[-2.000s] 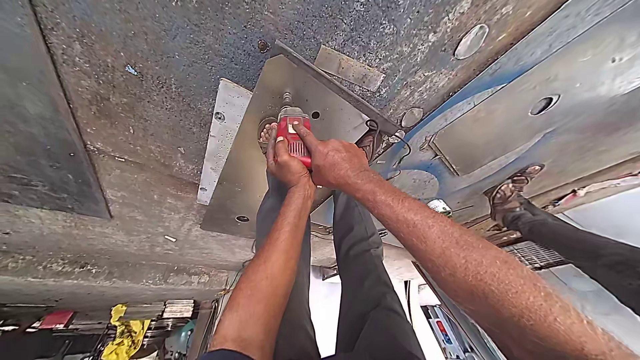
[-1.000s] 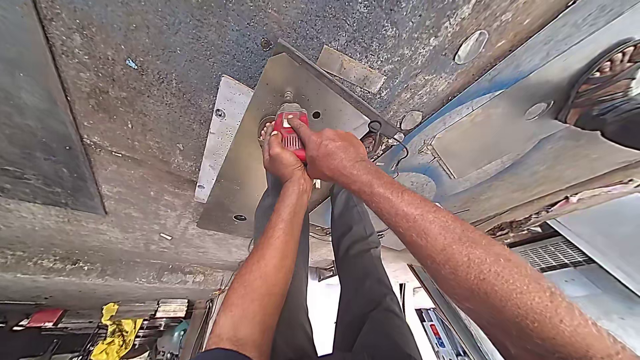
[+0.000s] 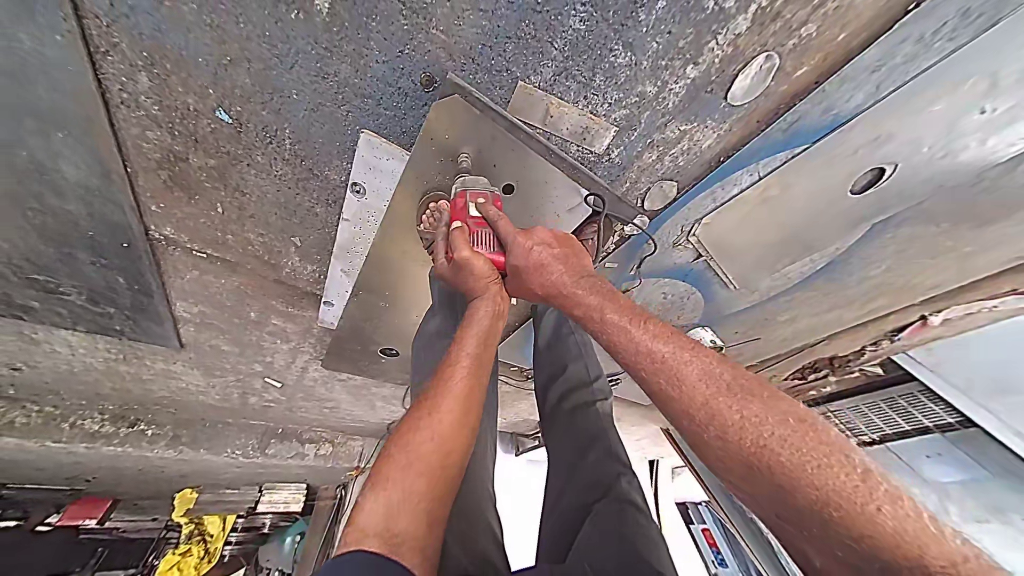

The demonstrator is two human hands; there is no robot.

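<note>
A red power drill (image 3: 478,210) points away from me over a flat metal plate (image 3: 376,296) with round holes. My left hand (image 3: 466,260) is wrapped around the drill's body from the left. From the right, my right hand (image 3: 544,260) grips it too, one finger lying along its top. The drill's chuck (image 3: 464,164) is above the plate's upper part; whether a bit touches the metal cannot be told. My left foot, in a sandal (image 3: 432,220), rests on the plate beside the drill.
A perforated light metal strip (image 3: 360,224) lies at the plate's left edge, a small flat bar (image 3: 562,118) beyond it. A dark cable (image 3: 646,248) curls near my right foot. Larger metal sheets (image 3: 848,184) lie right, and a yellow cloth (image 3: 196,540) lies lower left among stacked items.
Another person's sandalled foot and leg, seen at the right in both earlier frames, have left the view. My hands and the drill stay in nearly the same place on the plate.
</note>
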